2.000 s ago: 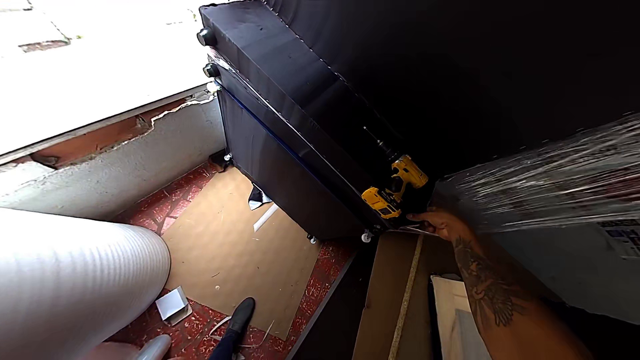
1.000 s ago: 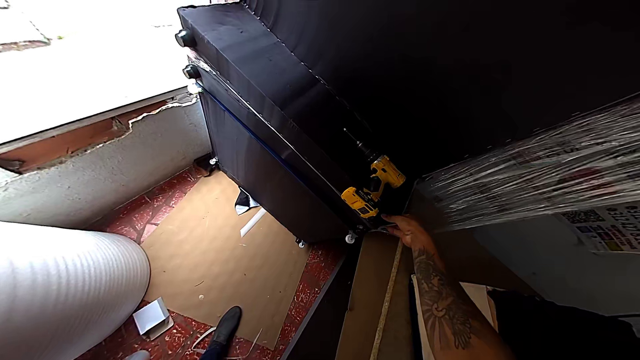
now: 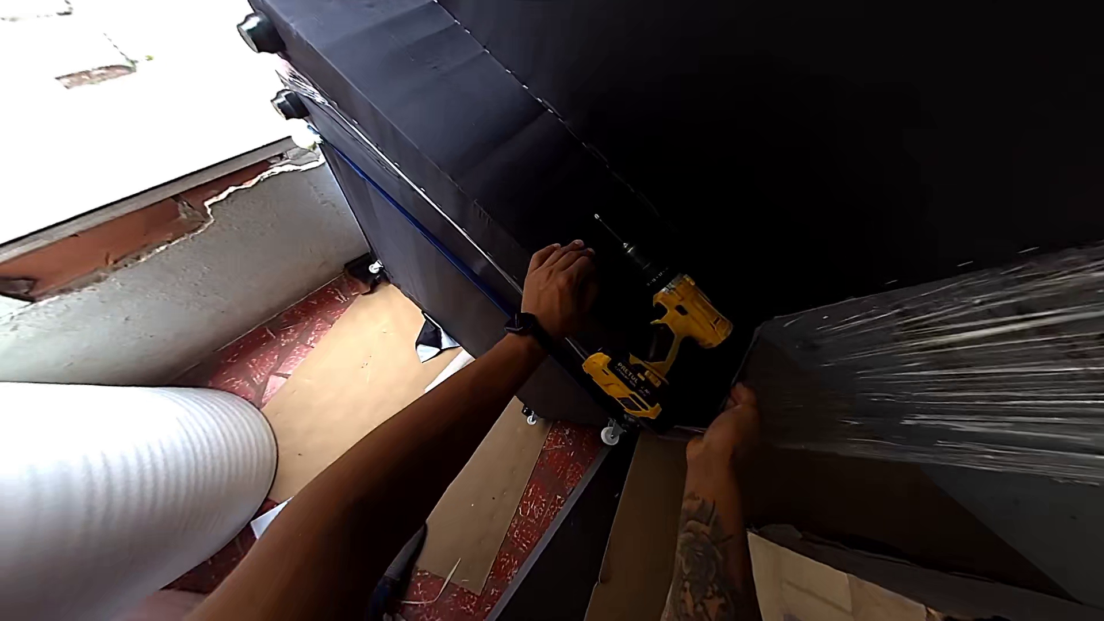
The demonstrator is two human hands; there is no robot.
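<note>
A yellow and black cordless drill (image 3: 690, 315) with a bit fitted lies on a black fabric-covered furniture piece (image 3: 423, 95). My left hand (image 3: 559, 289), with a dark band at the wrist, rests on the black fabric to the left of the drill, its fingers bent; whether it grips the fabric or edge I cannot tell. My right hand (image 3: 729, 423) is at the lower corner of the piece, right of the drill's battery, with its fingers partly hidden behind the edge. A white caster (image 3: 611, 433) shows below the battery.
A large roll of white foam (image 3: 129, 483) stands at the left. Brown cardboard sheet (image 3: 345, 388) covers part of the red patterned floor. Clear stretch wrap (image 3: 975, 371) spans the right side. A low wall (image 3: 259, 250) with a broken edge runs at the upper left.
My left hand and forearm have come into view and onto the black fabric beside the drill. My right hand stays near the lower corner.
</note>
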